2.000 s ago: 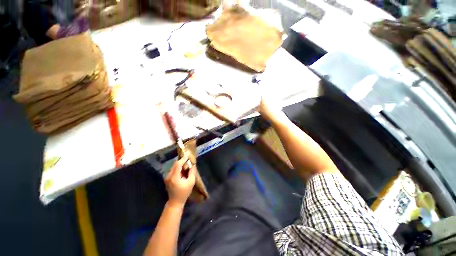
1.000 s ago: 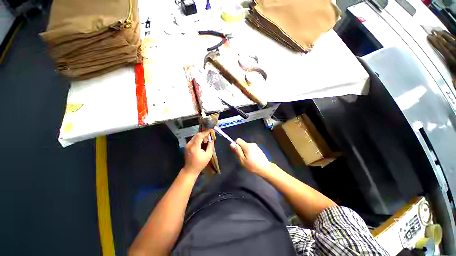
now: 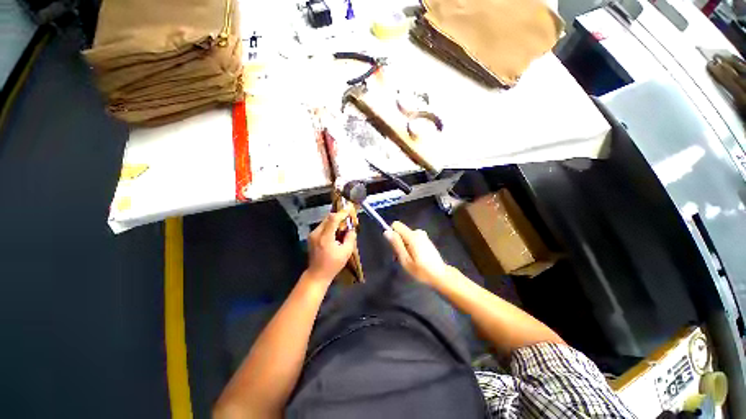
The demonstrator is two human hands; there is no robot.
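A brown panel (image 3: pixel 353 266) hangs edge-on in front of the table, its upper end at the bar anvil (image 3: pixel 330 155), a narrow red-brown strip jutting over the table edge. My left hand (image 3: pixel 331 245) grips the panel just below the bar's end. My right hand (image 3: pixel 417 252) is closed around the steel-shaft hammer (image 3: pixel 375 216). The hammer's round head is close beside the bar's end, above my left fingertips; whether it touches is unclear. Any zipper hardware is hidden by my fingers.
A wooden-handled hammer (image 3: pixel 393 133), pliers (image 3: pixel 360 67), tape rings (image 3: pixel 424 123) and a thin black stick (image 3: pixel 388 176) lie on the white table (image 3: pixel 180 168). Brown panel stacks stand left (image 3: pixel 168 65) and far right (image 3: pixel 495 37). A cardboard box (image 3: pixel 505 233) is below.
Since two seconds ago my right hand has come from the table to the work with the steel-shaft hammer. In the last second the hammer head has shifted slightly to the right of the bar.
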